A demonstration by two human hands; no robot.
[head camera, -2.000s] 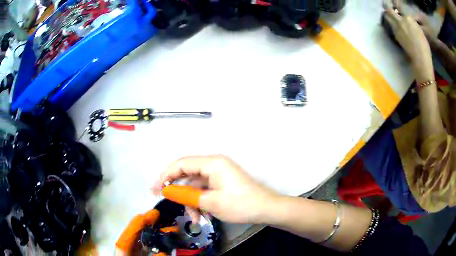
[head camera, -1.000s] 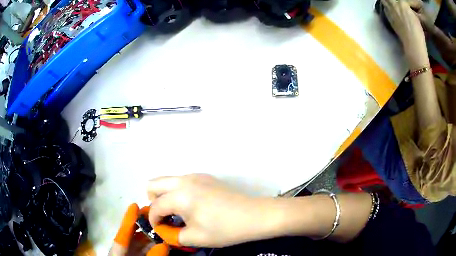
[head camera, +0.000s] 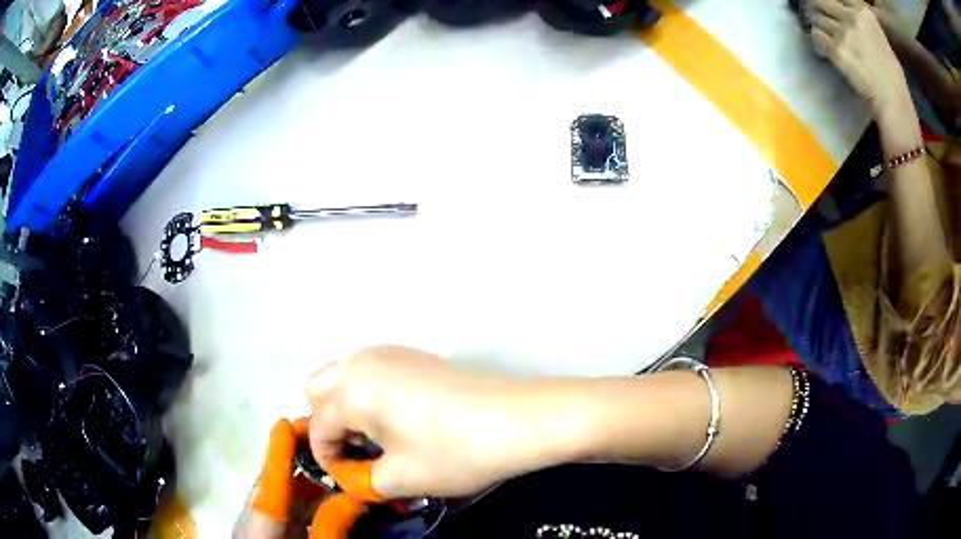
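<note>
My right hand (head camera: 406, 426), with an orange finger cot, reaches in from the right at the lower middle. Its fingers press on a dark camera front housing (head camera: 427, 516), which they mostly cover. My left hand (head camera: 276, 490), with orange cots on its fingers, grips the housing from the left and is cut off by the bottom edge. A camera module (head camera: 599, 148) lies alone on the white bench (head camera: 464, 284). A screwdriver (head camera: 306, 214) with a yellow-and-black handle lies at the left, beside a dark LED ring board (head camera: 178, 248) with a red lead (head camera: 230, 245).
A blue bin (head camera: 148, 105) of red and silver pieces stands at the upper left. Black housings (head camera: 90, 368) are heaped at the left, and more (head camera: 464, 8) stand along the back. Another person's hand (head camera: 859, 47) works at the upper right, past the orange tape (head camera: 738, 100).
My right hand has moved down and left onto the housing, now covering most of it. The housing was openly visible earlier. The bench items have shifted slightly up and left in the view.
</note>
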